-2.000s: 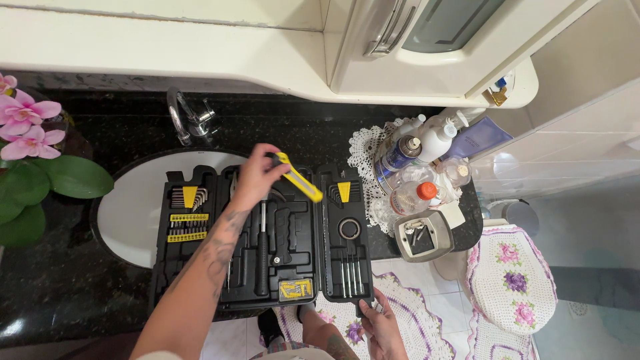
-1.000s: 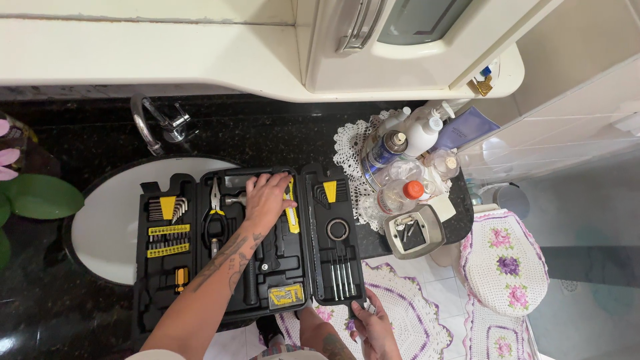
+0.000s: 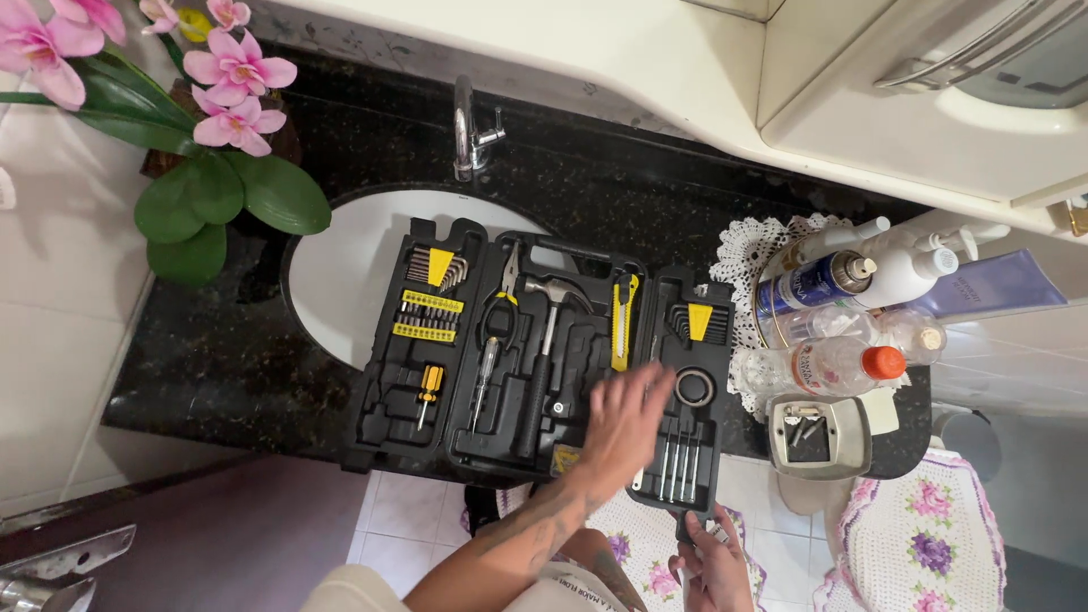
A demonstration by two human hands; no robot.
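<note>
A black plastic tool case lies unfolded over the sink's front part. My left hand is over its middle and right panels, fingers apart and holding nothing visible, just below a yellow utility knife in its slot. A roll of tape sits right of the fingers, above several thin metal tools. My right hand grips a black tab at the case's lower right corner; a small pale piece shows by its fingers. Also in the case are a claw hammer, pliers, hex keys, bits and a yellow-handled screwdriver.
The black stone counter holds a white oval sink with a chrome faucet. Pink orchids stand at left. Bottles and a grey tray crowd the right end. A cabinet overhangs the counter's back.
My left hand held the yellow knife above the case; the knife now lies in its slot, released, and the hand has drawn down from it. The view has shifted.
</note>
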